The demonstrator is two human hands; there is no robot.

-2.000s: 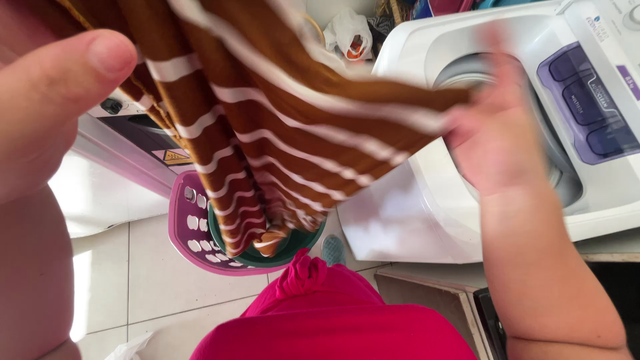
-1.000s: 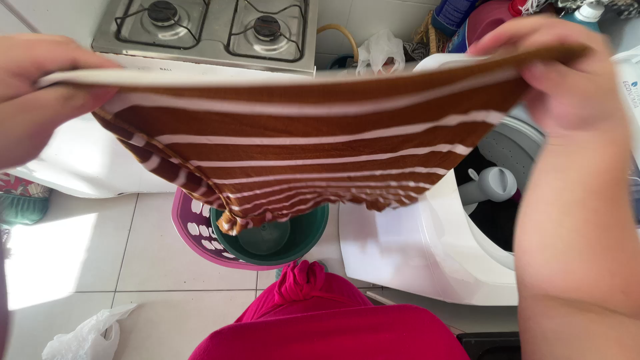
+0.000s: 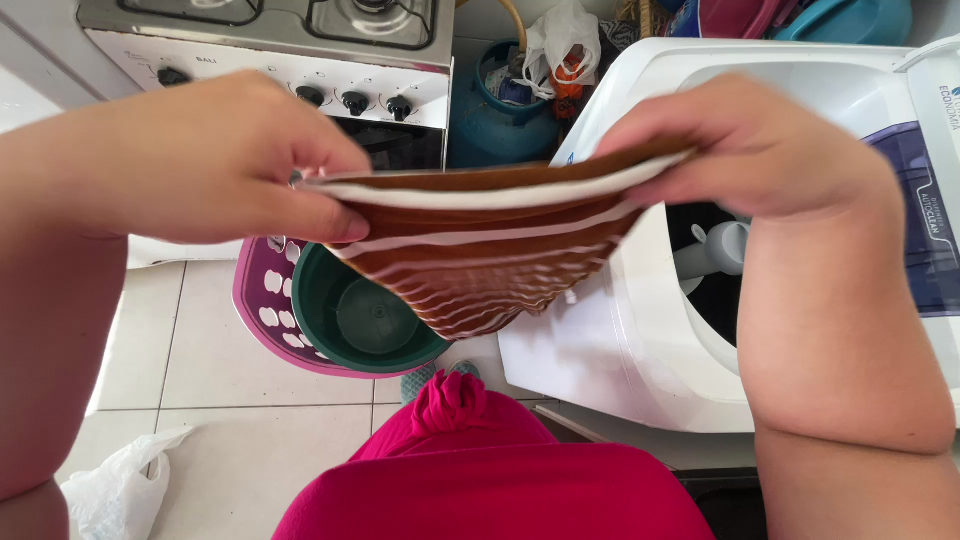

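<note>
A brown cloth with white stripes (image 3: 495,247) hangs between my two hands, its top edge sagging a little. My left hand (image 3: 247,161) pinches one upper corner between thumb and fingers. The opposite corner is gripped by my right hand (image 3: 750,150), slightly blurred, above the opening of a white top-loading washing machine (image 3: 630,330). Below the cloth stands a green plastic basin (image 3: 375,311), with nothing seen in it, set in a pink perforated laundry basket (image 3: 259,307). The cloth hides part of the basin's rim.
A gas stove (image 3: 262,52) stands ahead on the left. Beside it is a blue gas cylinder (image 3: 495,127) with a white plastic bag (image 3: 566,37) on top. The washer's grey agitator (image 3: 720,247) shows. Another plastic bag (image 3: 124,480) lies on the tiled floor.
My hands have come closer together since one second ago, and the cloth between them is less stretched. Two seconds ago the cloth hung slanting, with my right hand blurred at its edge.
</note>
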